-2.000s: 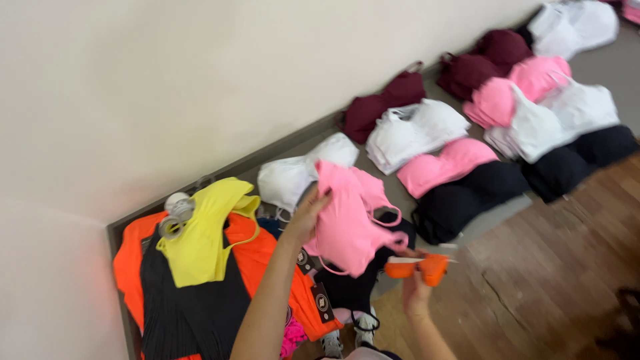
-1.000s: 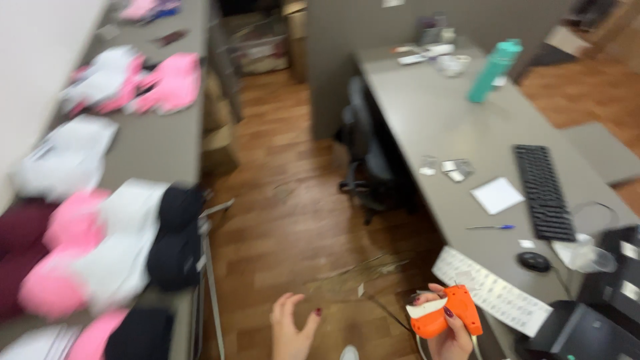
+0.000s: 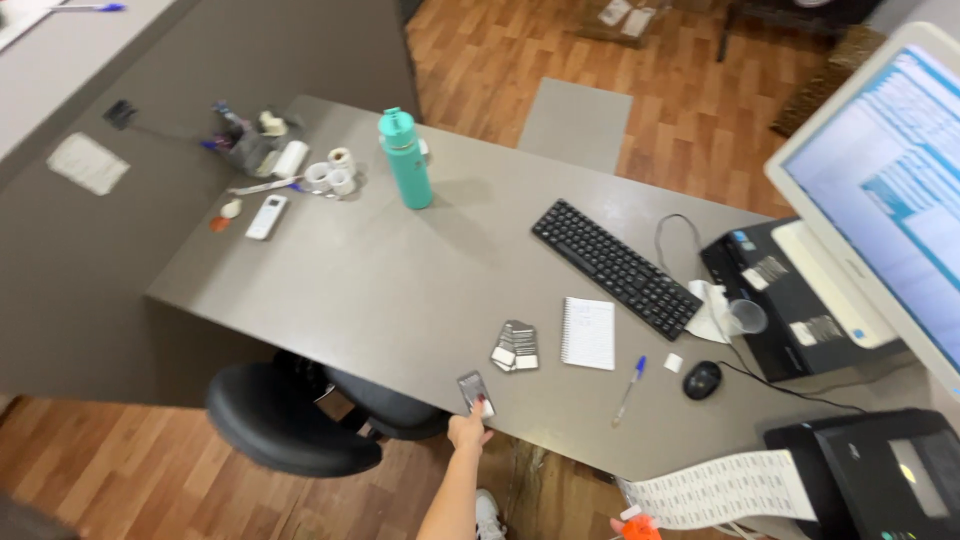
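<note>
My left hand (image 3: pixel 468 429) reaches to the near edge of the grey desk (image 3: pixel 330 277), its index finger on a dark hang tag (image 3: pixel 474 390) with a white lower end. Just beyond lie several more hang tags (image 3: pixel 516 346), fanned out. Low in the view, my right hand (image 3: pixel 616 524) shows only in part, at an orange tagging gun (image 3: pixel 641 527) cut off by the bottom edge. A sheet of printed labels (image 3: pixel 724 487) runs beside it out of a black label printer (image 3: pixel 877 472).
A spiral notepad (image 3: pixel 589 334), a pen (image 3: pixel 630 391), a black keyboard (image 3: pixel 616 268) and a mouse (image 3: pixel 703 380) lie on the desk. A teal bottle (image 3: pixel 406 161) stands farther back. A monitor (image 3: pixel 885 187) stands right; a black chair (image 3: pixel 292 420) is at the near edge.
The view has swung from the bras to the desk. The pink bra has left my left hand, which was empty one second ago and now touches a hang tag. The orange tagging gun remains with my right hand.
</note>
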